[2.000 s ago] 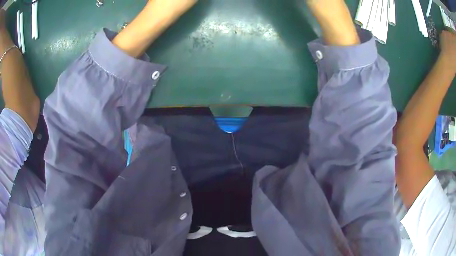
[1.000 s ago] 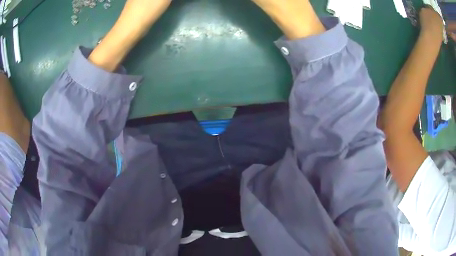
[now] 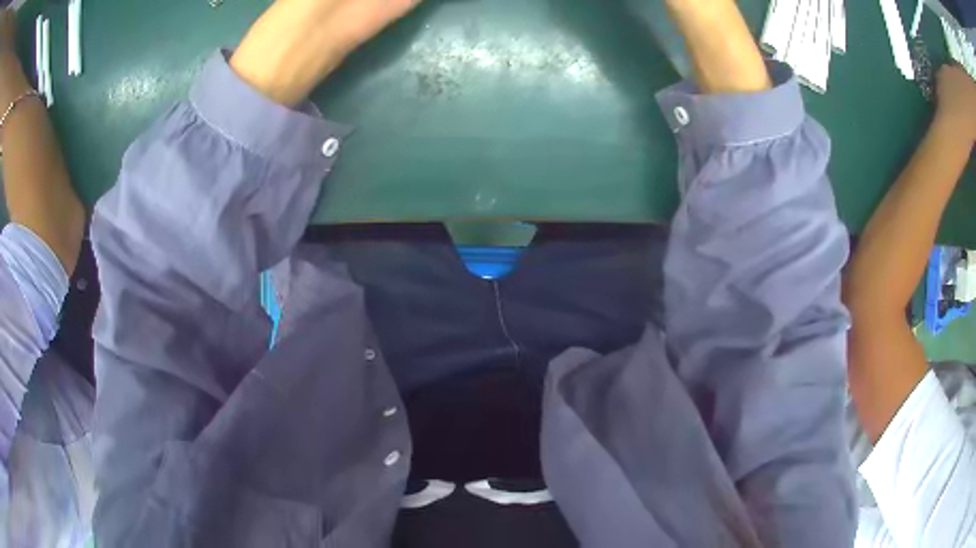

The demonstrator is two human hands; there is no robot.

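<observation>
The picture's top edge cuts off my left hand (image 3: 375,11); only its blurred lower part and the wrist show, and the fingers are hidden. My right wrist and forearm show at the upper right, but the hand lies beyond the top edge. Whether either hand holds anything cannot be seen. Loose white strips (image 3: 805,41) lie fanned on the dark-green tabletop (image 3: 503,161), just right of my right wrist.
More white strips (image 3: 74,37) lie at the far left and at the upper right (image 3: 897,39). Small metal fittings (image 3: 920,66) lie near the right person's hand (image 3: 955,91). Another person's arm (image 3: 43,171) rests at the left. A blue bin (image 3: 946,289) stands low right.
Since one second ago the view has shifted, and the tabletop and strips appear farther right. My wrists are wider apart. The pile of metal fittings at upper left has almost left the picture.
</observation>
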